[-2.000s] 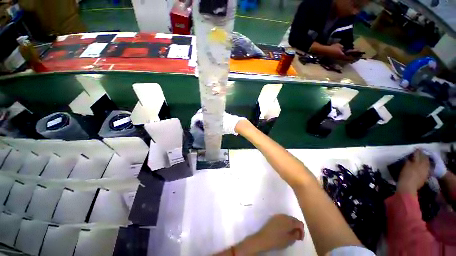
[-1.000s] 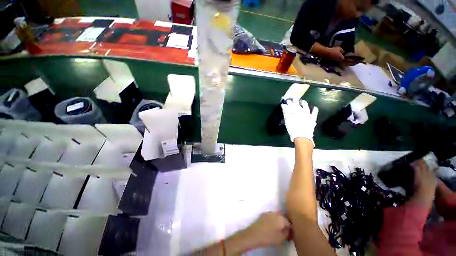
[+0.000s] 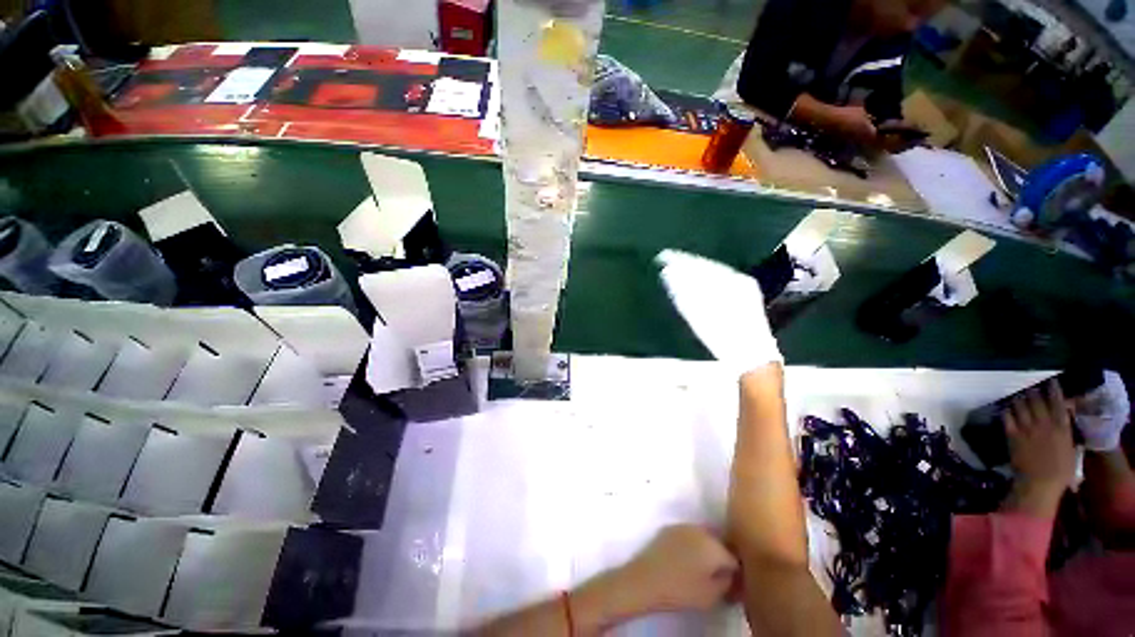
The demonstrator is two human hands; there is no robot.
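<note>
My right hand [image 3: 722, 314], in a white knit glove, reaches over the green belt with fingers extended up and left. I see nothing in it. Just to its right stands an open black box [image 3: 797, 284] with a raised white flap; whether they touch is unclear. My bare left hand [image 3: 682, 567], with a thin red bracelet, is low over the white table beside my right forearm. Its fingers look curled and are partly hidden, so I cannot tell whether it holds anything. Packed rows of open boxes [image 3: 264, 470] with white flaps fill the left side.
A pale wrapped post [image 3: 540, 212] rises between table and belt. Bagged items [image 3: 289, 274] and open boxes [image 3: 386, 209] stand on the green belt [image 3: 647, 224]. Black cables [image 3: 890, 498] are heaped at right, beside a neighbour's hands [image 3: 1043, 429]. Another person [image 3: 809, 75] sits opposite.
My gloved hand swung from the post to a box on the belt; that box has moved right from under it. Belt items shifted right. My left hand stays low beside my right arm.
</note>
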